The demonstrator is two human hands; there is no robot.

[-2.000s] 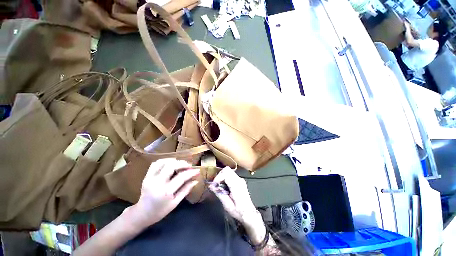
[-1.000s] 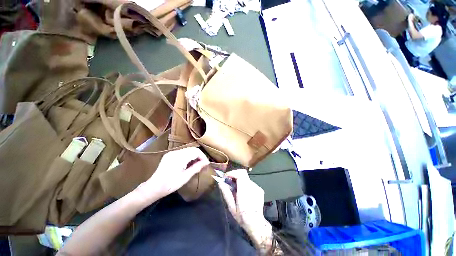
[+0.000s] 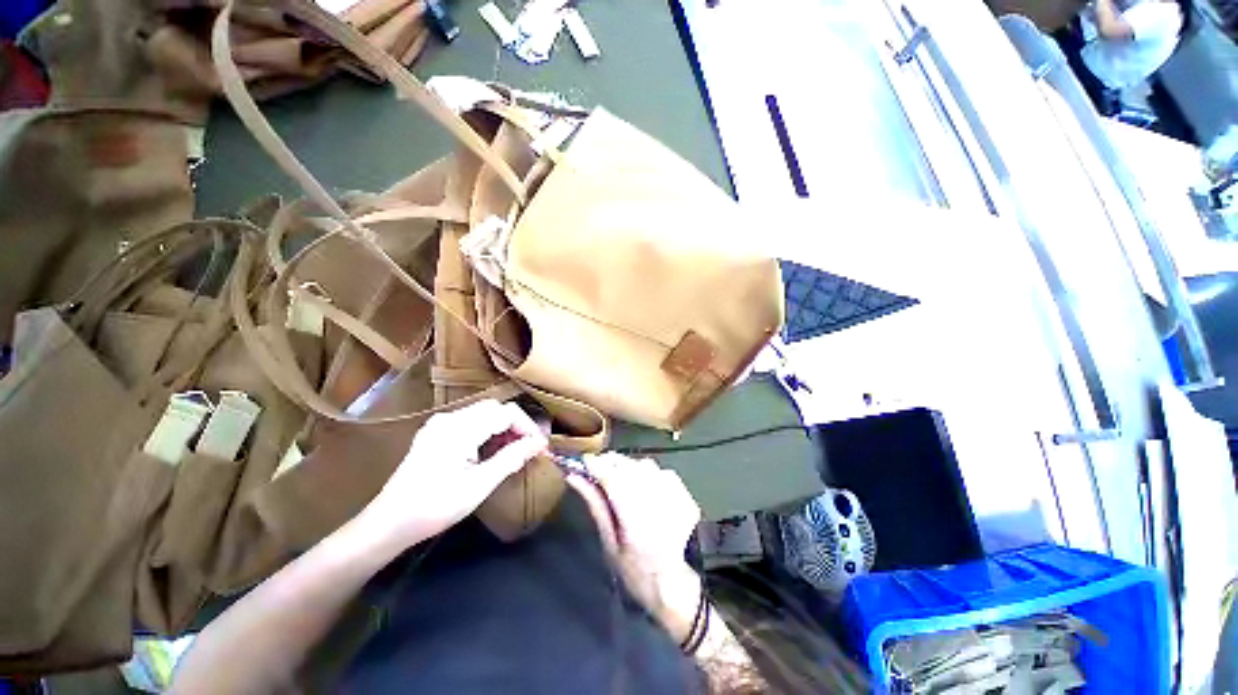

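Observation:
A tan tote bag (image 3: pixel 625 251) with a small reddish-brown logo patch (image 3: pixel 690 356) lies tilted in front of me, its long handle looping to the upper left. My left hand (image 3: pixel 462 462) pinches the brown edge of the bag part nearest my body. My right hand (image 3: pixel 631 496) is close beside it, closed around a small dark and silver tool (image 3: pixel 568 464), probably snips, mostly hidden by the fingers. More brown bags (image 3: pixel 82 489) overlap on the left, with pale closure tabs (image 3: pixel 177 425) showing.
A green-grey worktable (image 3: pixel 638 82) borders a long white bench (image 3: pixel 842 177). A blue bin (image 3: pixel 1005 587) holding pale pieces, a black tray (image 3: pixel 896 482) and a small white fan-like object (image 3: pixel 828 539) are at lower right. Loose pale strips (image 3: pixel 536 27) lie beyond. A person (image 3: pixel 1134 41) is at upper right.
The view has shifted, showing more of the blue bin and its contents. My hands stay close together at the bag edge; the tool tip now meets the left fingertips.

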